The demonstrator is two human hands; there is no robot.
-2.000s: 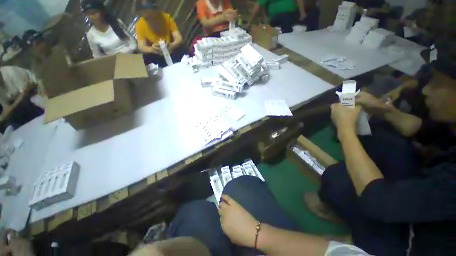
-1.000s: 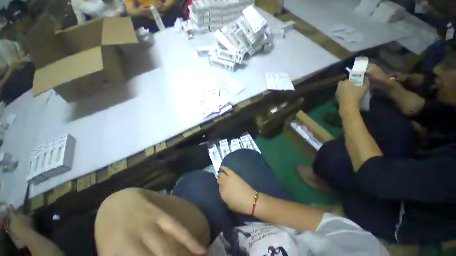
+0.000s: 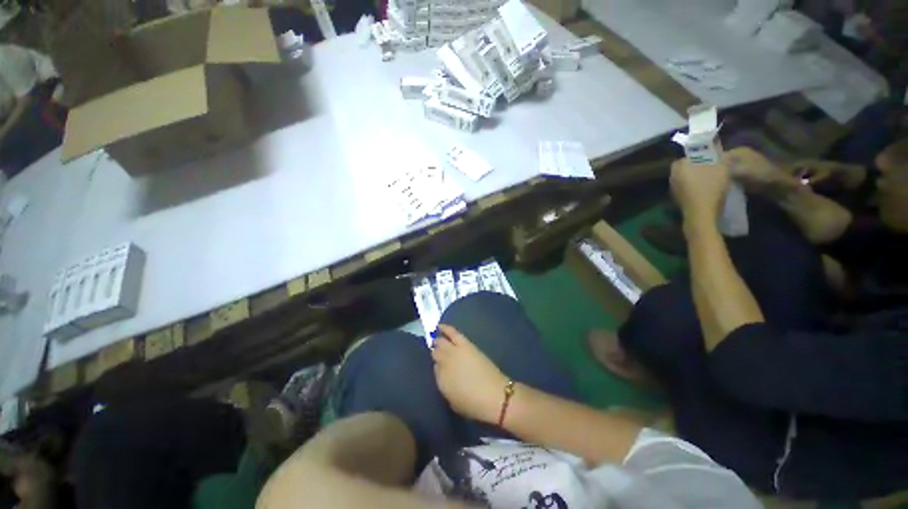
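My right hand [image 3: 466, 373], with a red bracelet, rests by my knee. Its thumb and finger close on the near end of the leftmost of several white printed strips or small cartons [image 3: 464, 285], fanned side by side beyond my knees. My knee hides part of them. My left arm or hand [image 3: 348, 447] is large and blurred at the bottom edge; its fingers cannot be made out.
On the white table [image 3: 269, 219] are a heap of small cartons [image 3: 483, 65], printed slips [image 3: 423, 194], a flat sheet [image 3: 566, 159], a carton block [image 3: 95, 288] and an open brown case [image 3: 179, 109]. A shallow box [image 3: 612, 263] lies on the floor. A person [image 3: 787, 338] at right holds an open carton [image 3: 702, 144].
My left hand, seen large with a finger extended one second ago, has dropped towards the bottom edge. My right hand stays at the strips. The view has tilted downward since the first frame.
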